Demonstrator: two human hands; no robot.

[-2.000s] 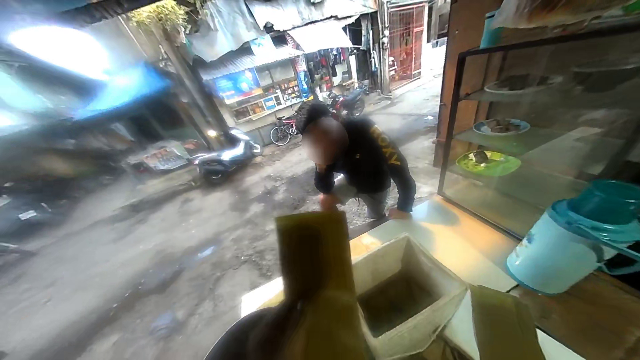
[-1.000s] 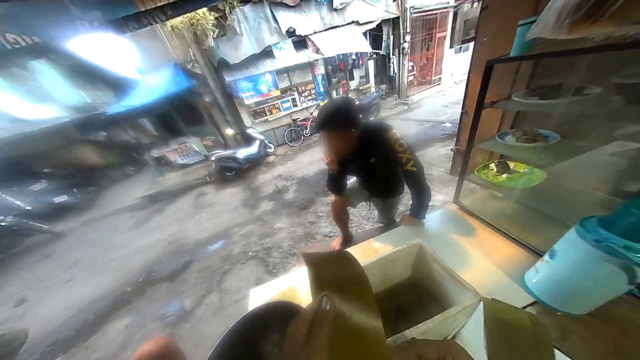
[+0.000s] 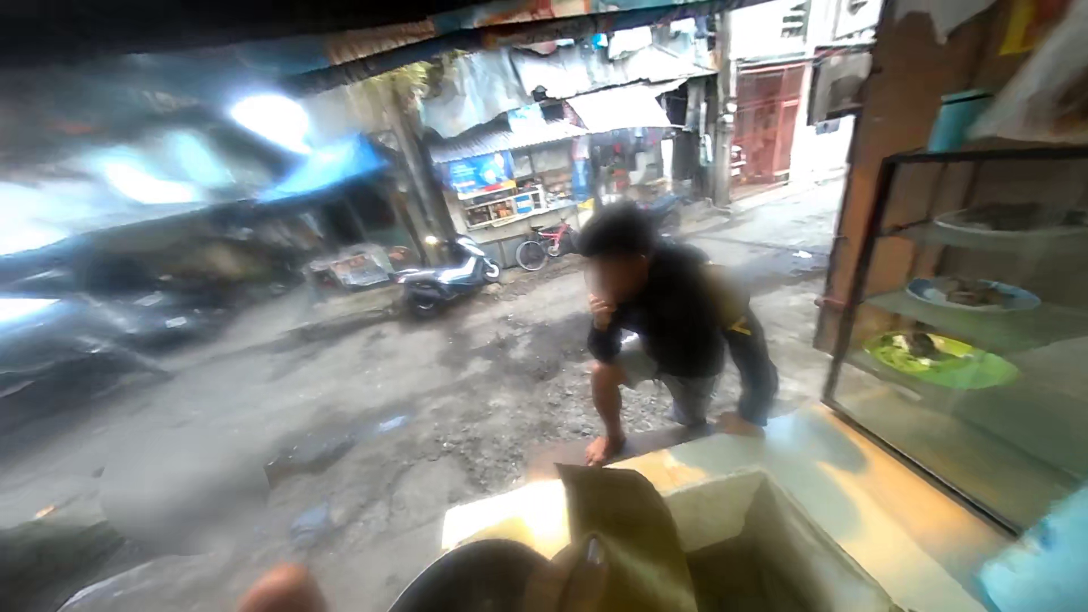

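Note:
My left hand [image 3: 582,571], dim at the lower edge, has its fingers against a bent olive-brown sheet [image 3: 625,527], perhaps cardboard or a leaf. Beside it is the rim of a dark round vessel [image 3: 476,574]. The sheet stands at the near left side of an open pale box [image 3: 718,510] with a dark inside. A blurred skin-coloured rounded shape [image 3: 285,588] shows at the bottom left; whether it is a fingertip or a knee cannot be told. My right hand is not clearly in view.
A person [image 3: 671,314] leans at the far edge of the pale counter [image 3: 816,459], one hand at the face. Right stands a glass display case [image 3: 875,289] with plates of food, a light-blue container [image 3: 1041,552] before it. Beyond are a street, a parked scooter [image 3: 450,276] and a bicycle [image 3: 544,245].
The sheet, flat and upright two seconds ago, is now bent. The person has brought a hand to the face. A hand at the bottom centre-right one second ago is no longer seen.

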